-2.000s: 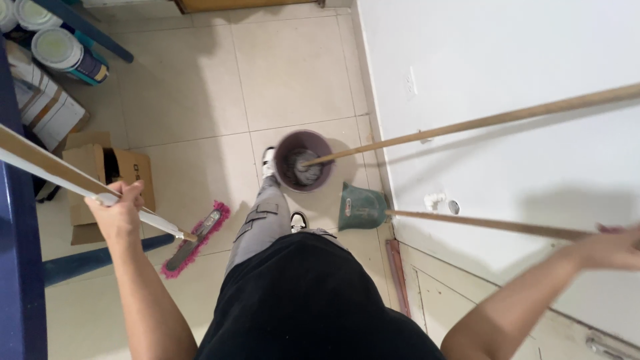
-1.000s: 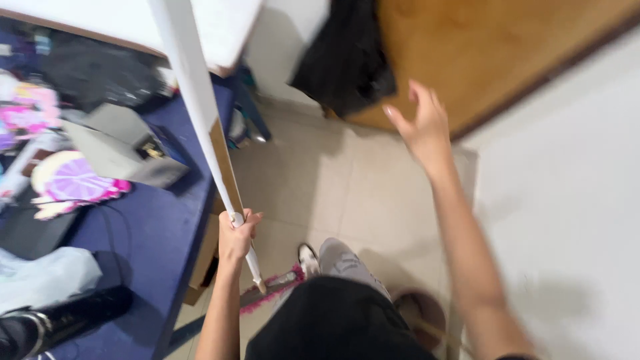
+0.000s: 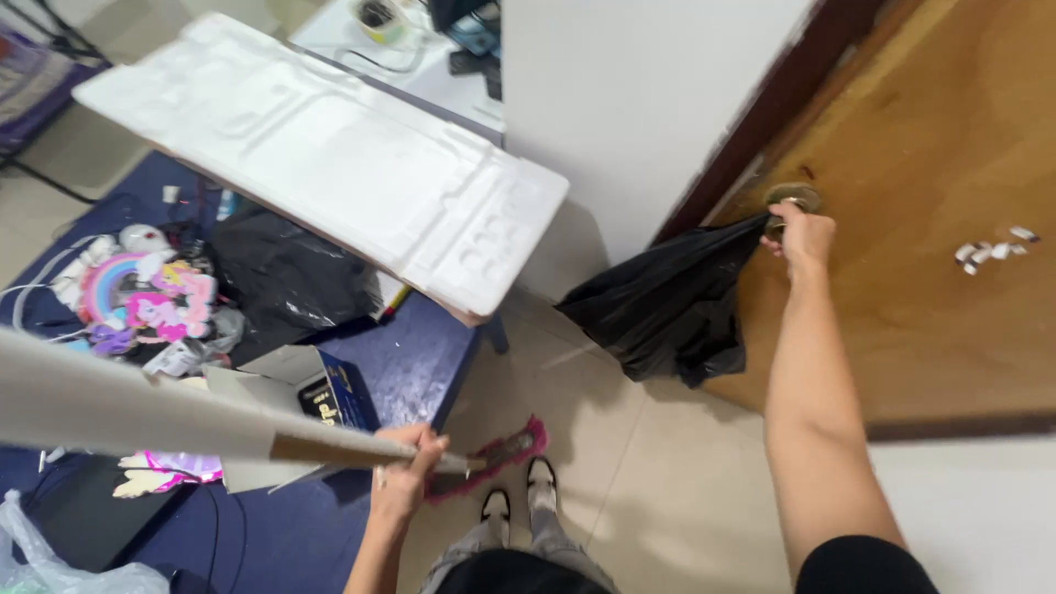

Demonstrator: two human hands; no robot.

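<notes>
My left hand (image 3: 406, 470) is closed around the handle of a dust mop (image 3: 206, 412), a white-wrapped pole that runs up to the left. Its flat head with pink fringe (image 3: 532, 429) rests on the floor, just beyond my shoes. At the wooden door (image 3: 924, 206), my right hand (image 3: 800, 235) grips the round metal doorknob (image 3: 794, 196). A black plastic bag (image 3: 676, 305) hangs from that knob, its gathered top beside my fingers; whether my fingers also pinch the bag I cannot tell.
At left stands a blue table (image 3: 412, 355) with an opened box (image 3: 280, 371), a black bag (image 3: 280, 268), colourful cutouts (image 3: 157, 289) and cables. A long white molded panel (image 3: 355, 157) overhangs its far side. A white wall (image 3: 602, 107) lies between the table and the door.
My right hand, raised with nothing in it a second ago, is now on the doorknob. My left hand has kept hold of the mop. The view has swung from the bucket and wall towards the door.
</notes>
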